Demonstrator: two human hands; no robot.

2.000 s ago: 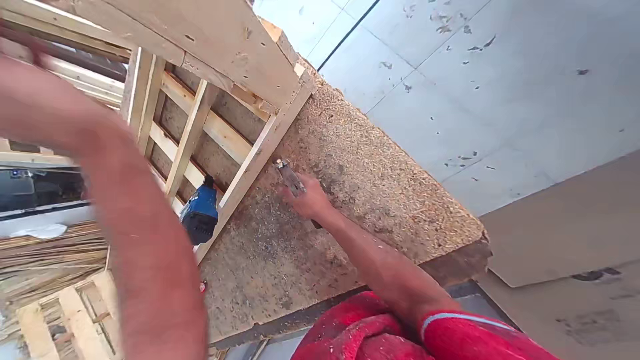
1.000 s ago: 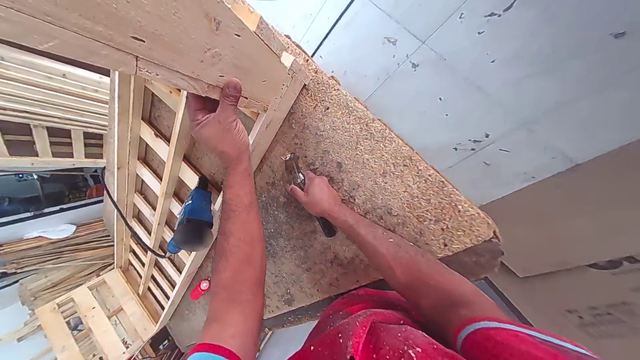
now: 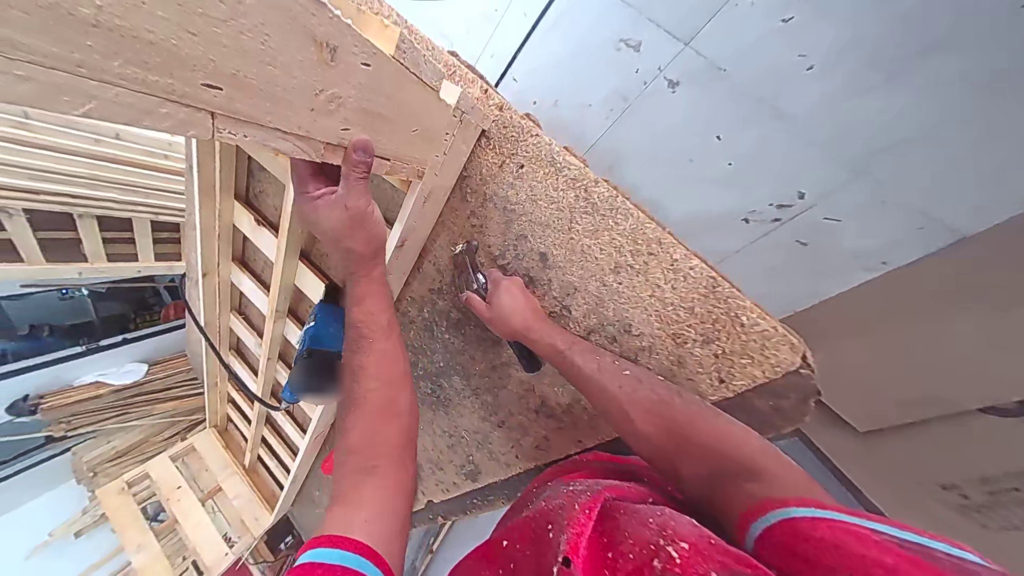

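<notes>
My left hand grips the lower edge of a wide wooden board on a slatted wooden frame, thumb up on its face and fingers hidden behind. The frame lies over the left part of a particleboard bench top. On the bench, my right hand is closed around a hammer, its metal head pointing away from me and its dark handle end below the hand. A blue corded power tool rests at the frame's slats beside my left forearm.
A black cable runs from the power tool along the frame. Stacked thin wood strips and a slatted wooden piece lie at lower left. Beyond the worn bench edge is a pale tiled floor; brown sheets lie at right.
My left hand, a blur at the far left two seconds ago, came onto the board's edge and stays there. My right hand keeps the hammer on the bench.
</notes>
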